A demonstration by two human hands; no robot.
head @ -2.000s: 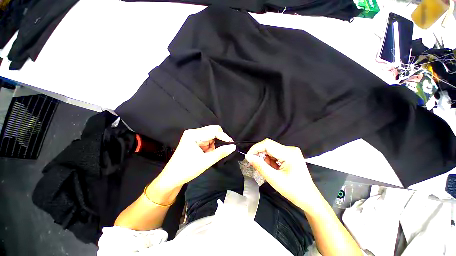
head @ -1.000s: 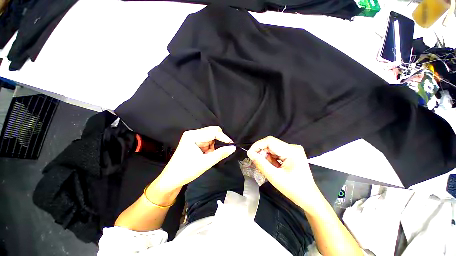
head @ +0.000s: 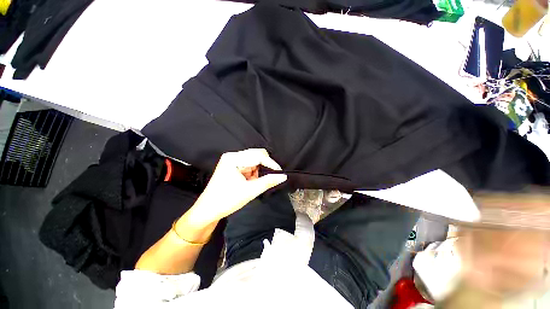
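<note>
A large black garment (head: pixel 362 102) lies in folds over the table, its near edge towards my lap. My left hand (head: pixel 232 184) pinches the garment's folded edge (head: pixel 319 180) between thumb and fingers, at the centre. My right hand (head: pixel 512 256) is far out at the right, large and strongly blurred, over the garment's right corner. Its fingers cannot be made out, nor whether it holds anything. No needle or thread can be made out.
White table (head: pixel 139 54); black cloth along its far edge. At right: smartphone (head: pixel 484 48), thread clutter (head: pixel 518 90), yellow-brown container (head: pixel 521 17), green box (head: pixel 449 9). Below the table: black cloth heap (head: pixel 90 223), black basket (head: pixel 36 146), red object (head: pixel 410 294).
My right hand has left the spot beside my left hand and swung far right, close to the camera. My left hand keeps its pinch. The fold to its right lies uncovered; the red object now shows.
</note>
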